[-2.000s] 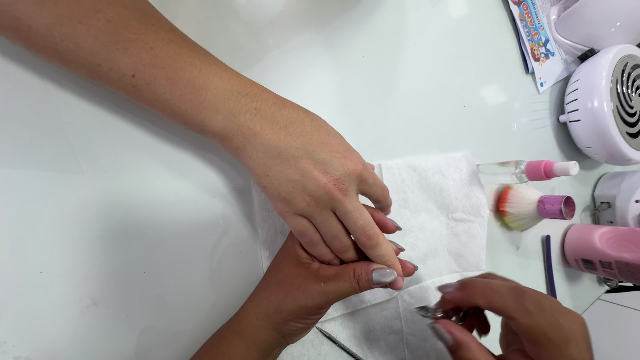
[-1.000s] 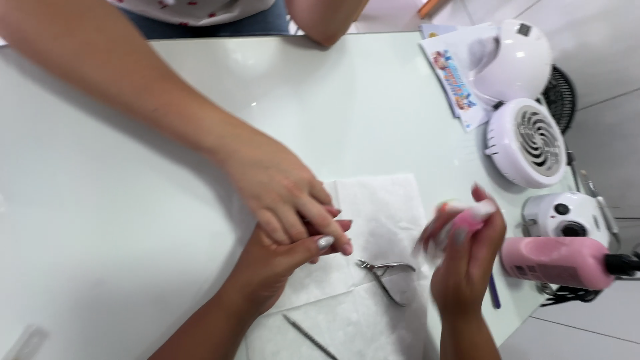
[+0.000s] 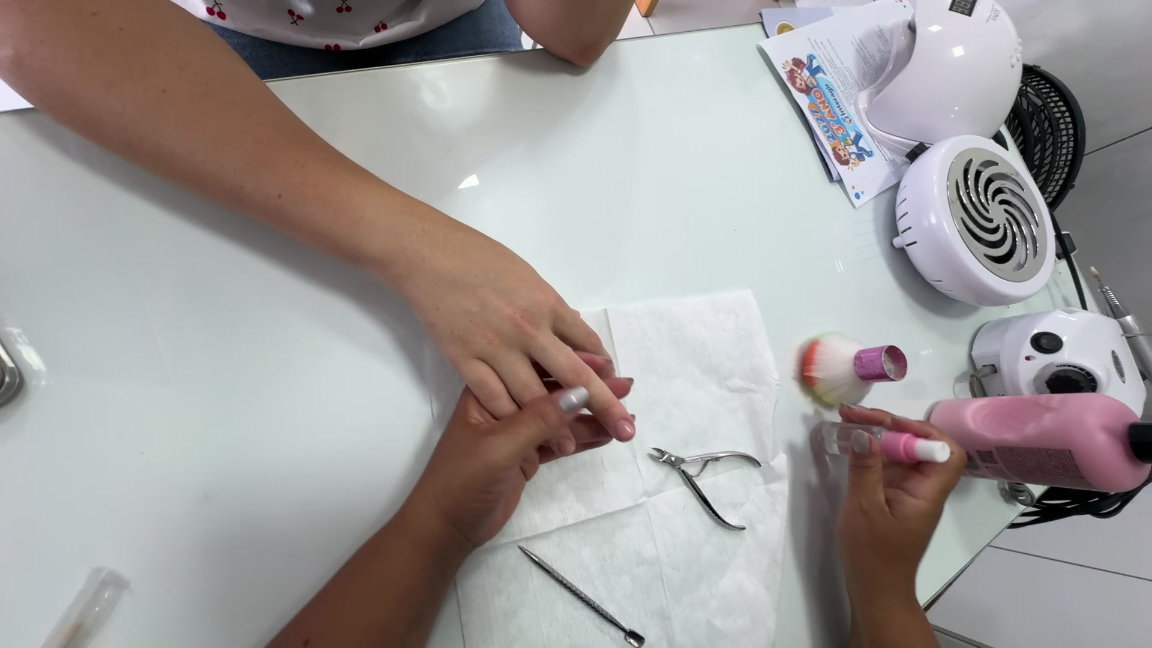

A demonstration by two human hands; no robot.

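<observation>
My left hand (image 3: 504,450) holds the fingers of another person's hand (image 3: 504,306), its thumb laid across them, over a white disposable towel (image 3: 702,360). In my right hand (image 3: 900,486) is a small clear spray bottle (image 3: 850,438) with a pink collar and white cap, held near the pink bottle. Metal cuticle nippers (image 3: 697,472) lie spread on the towel between my hands. A metal cuticle pusher (image 3: 580,594) rests lower on the towel. Just above the spray bottle is a soft nail dust brush (image 3: 837,367) with a pink handle.
Along the right side stand a large pink bottle (image 3: 1035,441), a white nail drill unit (image 3: 1057,355), a round white dust collector (image 3: 976,220) and a white nail lamp (image 3: 954,72) over printed leaflets (image 3: 832,108). A clear packet (image 3: 90,607) lies at lower left. Another person's elbow rests at the far edge.
Two seconds ago the nippers were in my right hand; now they lie on the towel and that hand holds the spray bottle, which had lain beside the brush. The view has shifted.
</observation>
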